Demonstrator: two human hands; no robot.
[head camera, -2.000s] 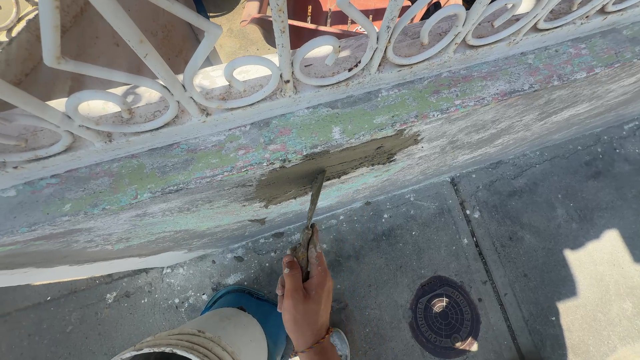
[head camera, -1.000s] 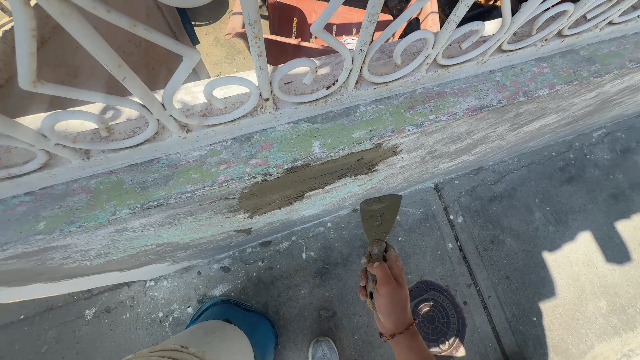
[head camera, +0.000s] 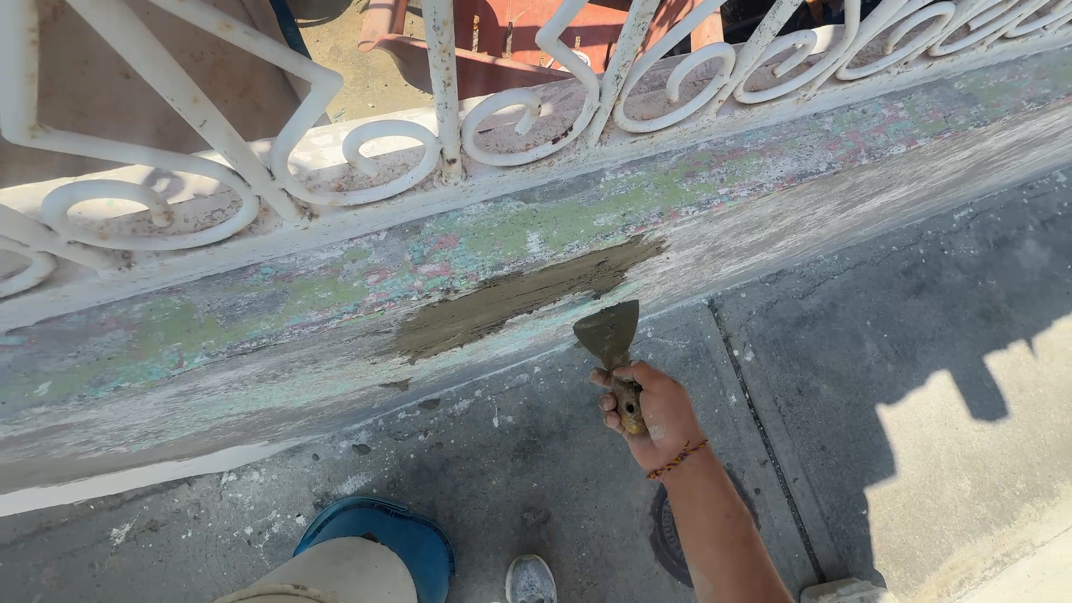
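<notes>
My right hand (head camera: 657, 419), with a braided bracelet at the wrist, is closed around the handle of a putty knife (head camera: 610, 331). The knife's blade is coated in grey mortar and points up toward the wall, a little below and right of a patch of wet mortar (head camera: 519, 297). That patch runs as a long slanting band along the low wall (head camera: 276, 368), whose old green, pink and turquoise paint is flaking. A small smear of mortar shows lower down on the wall. My left hand is out of view.
White scrolled metal railing (head camera: 450, 92) tops the wall, with a reddish container (head camera: 502, 71) behind it. Below on the concrete pavement are a blue container (head camera: 394, 536), a pale bucket (head camera: 339, 574) overlapping it, a shoe (head camera: 530, 579) and a round metal cover (head camera: 667, 536) partly behind my forearm.
The putty knife was against the mortar patch two seconds ago. My right hand has since drawn it off the patch to the right, and its blade is now clear of the wet mortar.
</notes>
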